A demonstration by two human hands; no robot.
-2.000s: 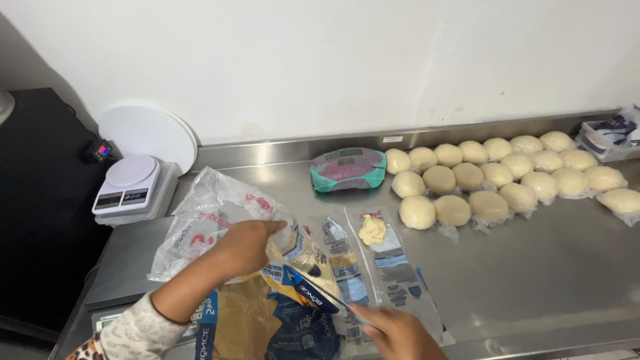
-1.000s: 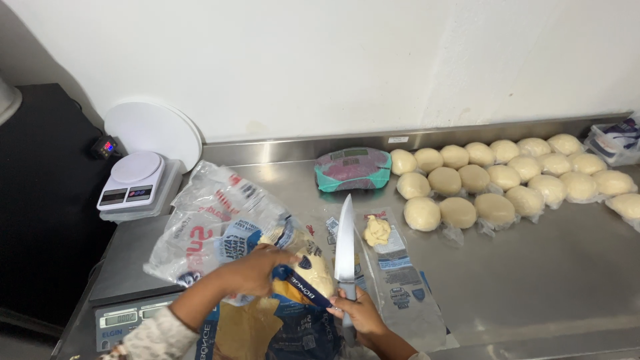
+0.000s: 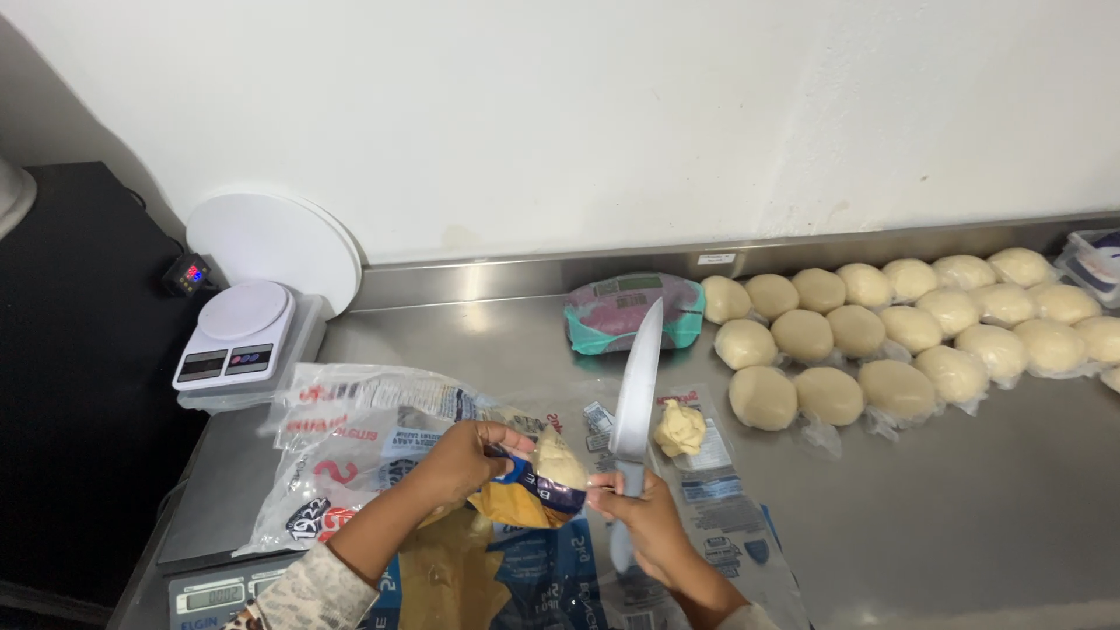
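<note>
My left hand (image 3: pixel 468 464) grips the left side of a blue and yellow plastic package (image 3: pixel 525 499), whose opening shows a pale, doughy mass (image 3: pixel 560 461). At the package's right edge, my right hand (image 3: pixel 643 516) pinches the plastic while holding a kitchen knife (image 3: pixel 639 385) by its grey handle, blade pointing up. Right of the blade, a soft pale yellow lump (image 3: pixel 680 429) rests on a flattened printed plastic bag (image 3: pixel 717 507). More clear printed plastic (image 3: pixel 350 464) spreads beneath and left of my hands.
Rows of plastic-wrapped dough balls (image 3: pixel 831 395) cover the right rear of the steel counter (image 3: pixel 945 499). A purple and green package (image 3: pixel 630 315) lies near the backsplash. A white kitchen scale (image 3: pixel 236 337) stands at left, behind a larger grey scale (image 3: pixel 219 499). A plastic container (image 3: pixel 1094 267) sits far right.
The knife has risen from low beside the package to an upright position in my right hand. My left hand has moved from the plastic above onto the package, which is now lifted and tilted.
</note>
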